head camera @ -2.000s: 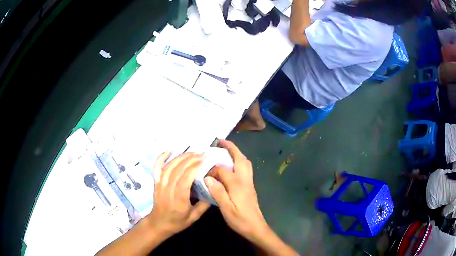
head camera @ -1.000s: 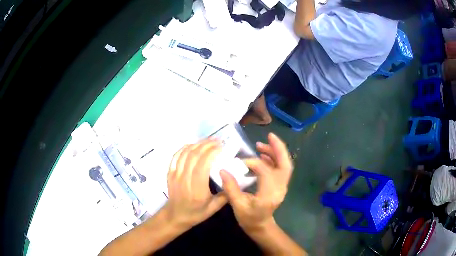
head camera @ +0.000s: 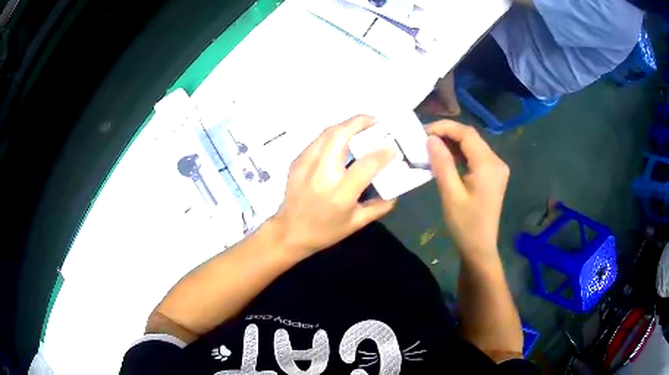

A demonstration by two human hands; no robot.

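A folding carton is held end-on between my hands, its white end flaps facing me with a dark slot between them. My left hand grips the carton from the left, fingers over the white flaps and thumb below. My right hand is at the carton's right side, its thumb and fingers pinching the edge of a flap. The rest of the carton is mostly hidden behind my hands and the flaps. Flat printed carton blanks lie overlapping on the white bench at the left.
More flat blanks lie farther up the white bench. A green strip edges the bench beside a dark conveyor. A seated person is at the upper right. A bright blue stool stands on the green floor at right.
The view has tilted down, showing my black shirt. The carton end now faces me with its flaps spread around a slot. My right hand has moved from over the end to its right edge.
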